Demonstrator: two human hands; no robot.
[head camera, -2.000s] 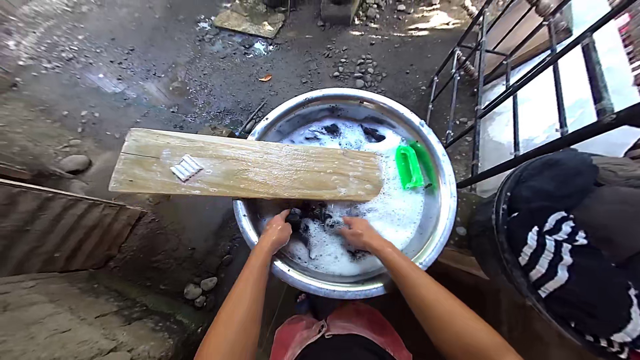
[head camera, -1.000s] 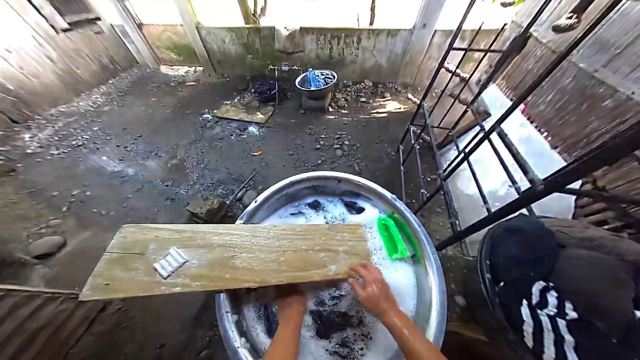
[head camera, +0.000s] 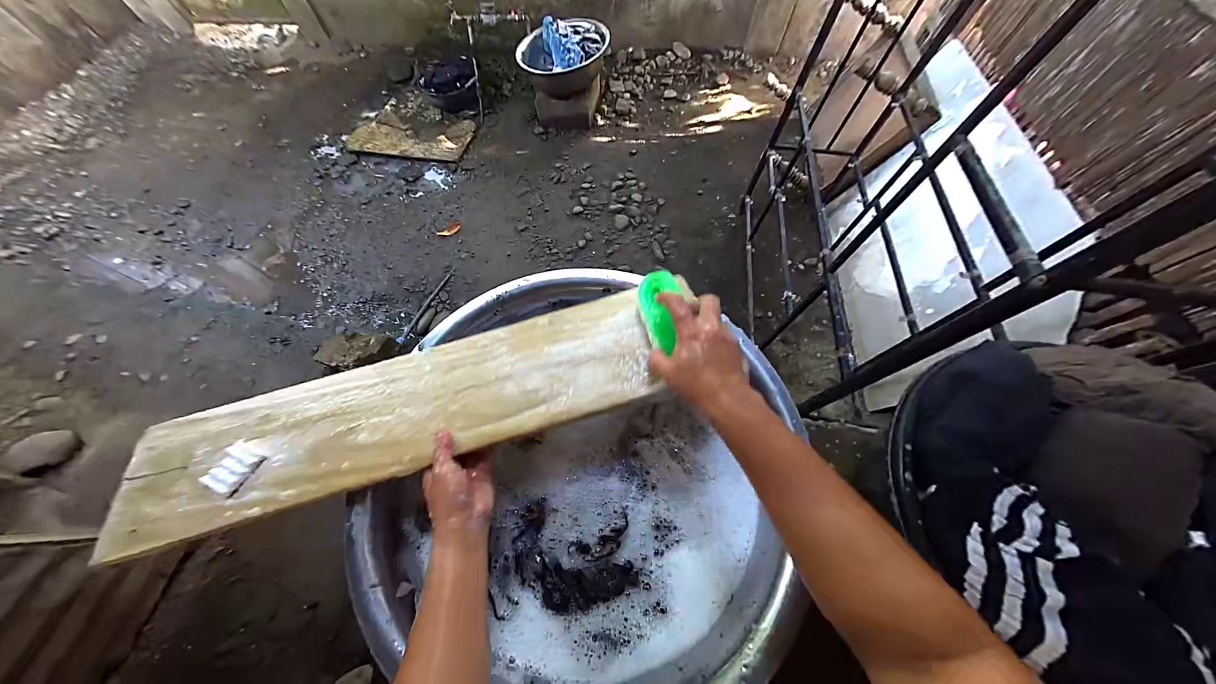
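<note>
A long wooden board (head camera: 380, 408) lies tilted across a large round metal basin (head camera: 774, 608). My left hand (head camera: 459, 489) grips the board's near edge, thumb on top and the other fingers hidden beneath. At the board's right end, my right hand (head camera: 703, 351) holds a green plastic brush (head camera: 657, 309) against it; the brush's underside is hidden. Near the board's left end sits a ridged white bar, probably soap (head camera: 233, 467). Dark wet cloth (head camera: 584, 579) shows through suds (head camera: 703, 541) in the basin.
To the right, a dark tub holds black clothes (head camera: 997, 532), below a black metal rack (head camera: 950, 218). Farther off, a small metal basin (head camera: 567, 81) with blue cloth rests on a block, near a dark bucket (head camera: 449, 90). Stones (head camera: 622, 204) dot the ground.
My right hand has taken hold of the green brush, which lay at the basin's right side. The board's right end now tilts farther away. My left hand has moved onto the board's near edge.
</note>
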